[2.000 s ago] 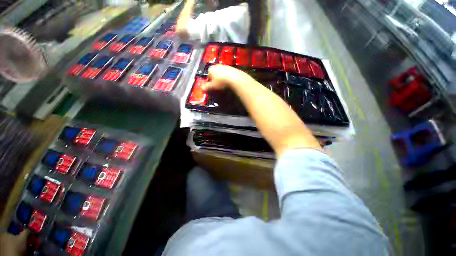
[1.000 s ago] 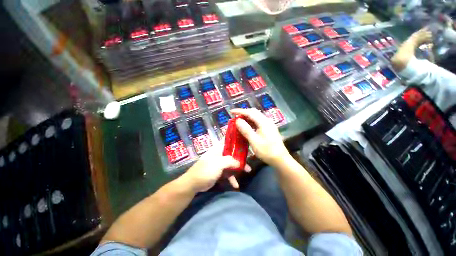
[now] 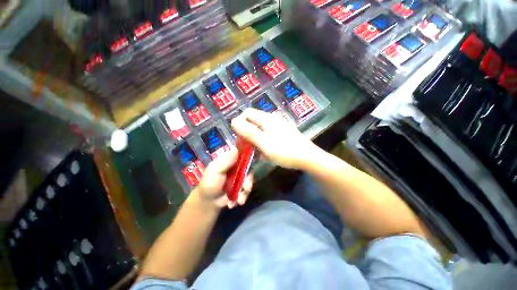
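Note:
A red phone (image 3: 242,170) with its red back or side showing is held between my two hands over the front edge of the clear tray. My left hand (image 3: 220,178) grips its lower part, thumb on one side and fingers around the other. My right hand (image 3: 266,136) is closed over its upper end. The clear tray (image 3: 162,148) lies on the green bench and holds two rows of phones with dark blue screens and red keypads. One phone has a white label (image 3: 174,119). My right hand hides part of the front row.
Tall stacks of clear trays (image 3: 153,62) stand behind and at the back right (image 3: 363,68). Black trays (image 3: 453,96) with a few red covers are at the right. A black tray with pale round parts (image 3: 62,226) is at the left, near a white knob (image 3: 119,140).
First my right hand was at the black tray of covers; then both hands held the red phone over the bench. Now they hold it more to the left in view, and the view has turned.

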